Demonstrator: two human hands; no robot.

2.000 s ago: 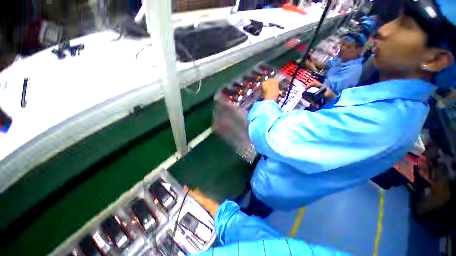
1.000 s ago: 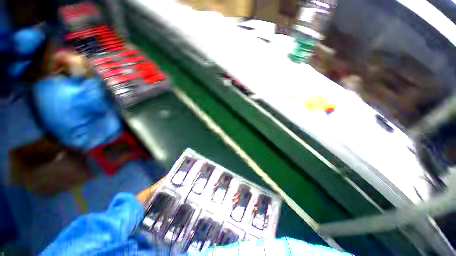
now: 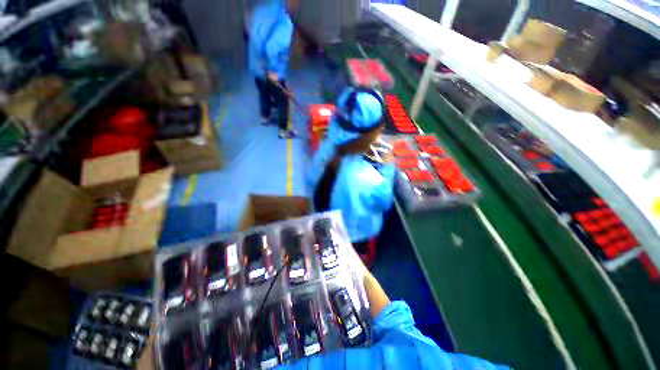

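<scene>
A clear blister tray (image 3: 278,293) is held up in front of me at the bottom centre, with two rows of pockets. Small black devices (image 3: 256,258) with orange glints sit in the pockets. My right hand (image 3: 372,287) holds the tray's right side, its fingers mostly hidden at the edge. My left hand (image 3: 147,355) shows only as a sliver at the tray's lower left edge, cut off by the picture's bottom.
A green conveyor (image 3: 463,267) runs along the right with trays of red parts (image 3: 434,168). A worker in blue (image 3: 358,173) sits ahead beside it; another person (image 3: 270,54) stands farther back. Open cartons (image 3: 108,242) and another filled tray (image 3: 112,325) lie at left.
The view has swung round to the aisle and cartons. The tray now appears larger and farther left in the picture, still held. The seated worker has shifted from the left to the centre.
</scene>
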